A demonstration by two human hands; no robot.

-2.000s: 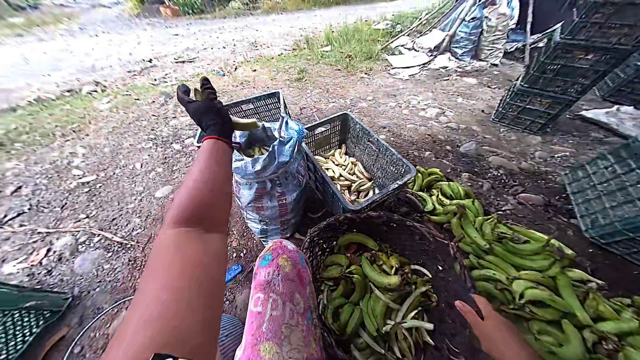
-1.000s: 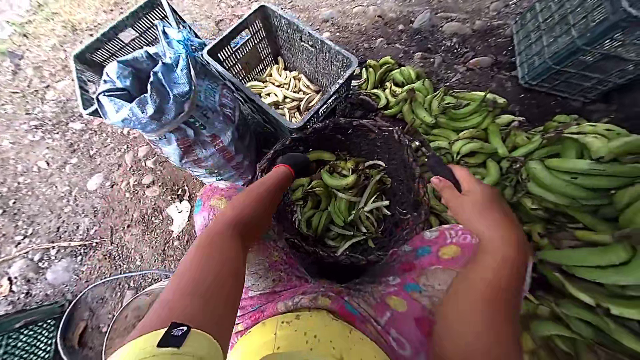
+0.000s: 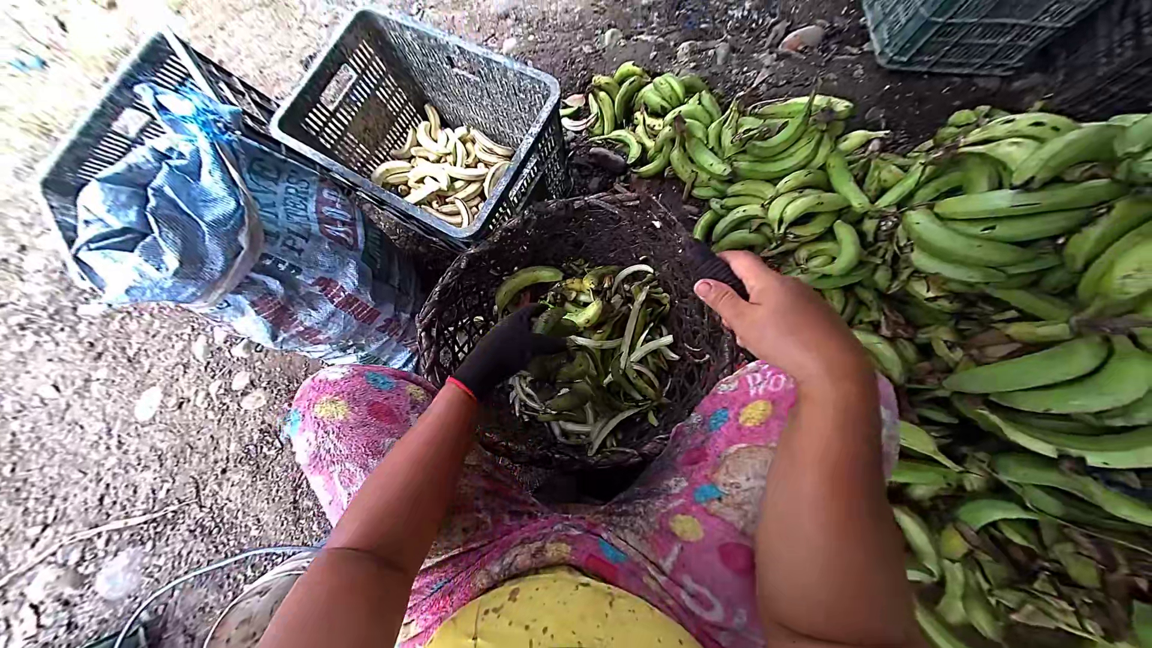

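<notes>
Between my knees stands a dark woven basket (image 3: 576,225) with green plantains and strips of peel (image 3: 630,342) inside. My left hand (image 3: 508,349), in a black glove, reaches into it among the green fruit; whether its fingers grip a piece cannot be told. My bare right hand (image 3: 778,310) is closed around a black handle (image 3: 715,268) at the basket's right rim; the rest of the tool is hidden against the dark basket. Behind the basket, peeled plantains (image 3: 450,166) lie in a grey plastic crate (image 3: 418,72).
A blue and white woven sack (image 3: 171,216) leans by another plastic crate (image 3: 108,103) at the left. Green plantain bunches (image 3: 1017,216) are heaped along the right. A dark green crate (image 3: 972,36) stands at the back right. A wire-like loop lies at the lower left.
My gloved left hand was raised over the sack with a peeled plantain, then came down to the basket and is now deeper among the green fruit. The view has tilted down.
</notes>
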